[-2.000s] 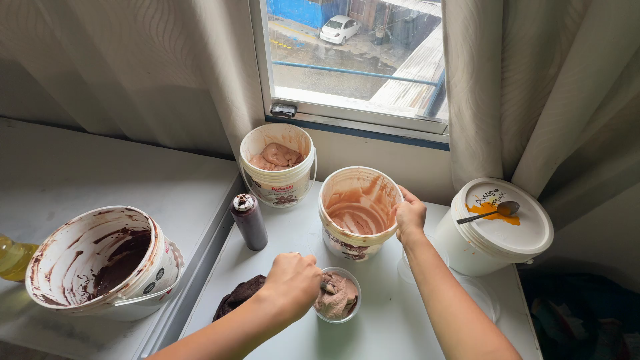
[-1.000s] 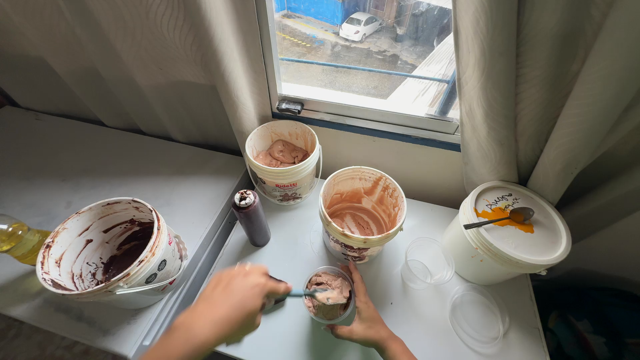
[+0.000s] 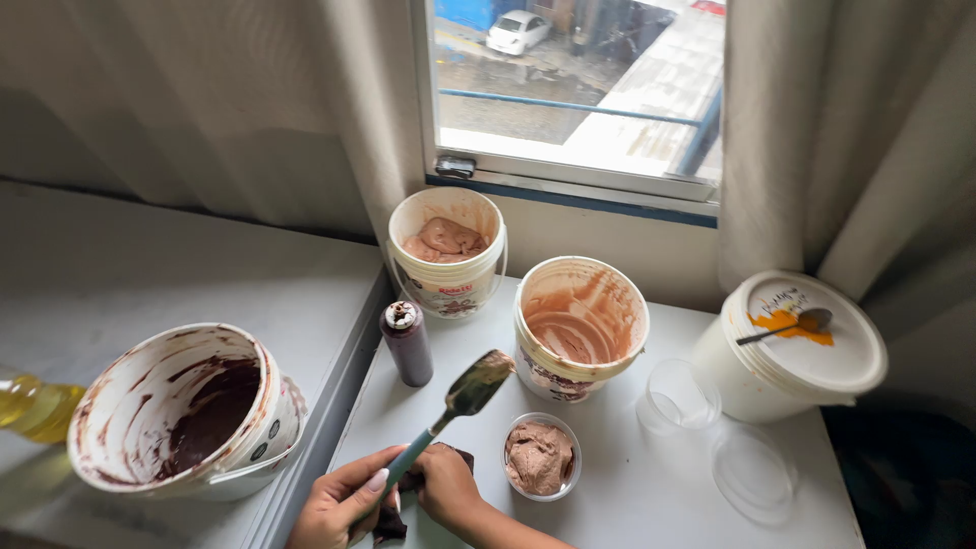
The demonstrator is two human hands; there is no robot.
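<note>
My left hand [image 3: 354,492], at the bottom, holds a spatula [image 3: 419,441] by its blue-green handle, its smeared blade raised toward the upper right. My right hand [image 3: 450,484] is closed on a dark brown cloth or lump [image 3: 390,524], partly hidden behind both hands. Just right of my hands stands a clear plastic cup [image 3: 540,457] heaped with light brown cream. Behind it is a white bucket [image 3: 581,328] with cream smeared inside. A second bucket [image 3: 447,252] holds more of that cream, and a squeeze bottle [image 3: 408,345] of dark sauce stands before it.
At left, a bucket smeared with chocolate [image 3: 187,408] sits beside a bottle of yellow liquid [image 3: 38,408]. At right, a lidded bucket [image 3: 812,332] bears a metal spoon [image 3: 789,326] and an orange smear. Near it are a clear empty cup [image 3: 679,396] and a clear lid [image 3: 753,467].
My right hand has left the filled cup and moved left to the dark thing. The spatula, in the cup one second ago, is now lifted clear of it.
</note>
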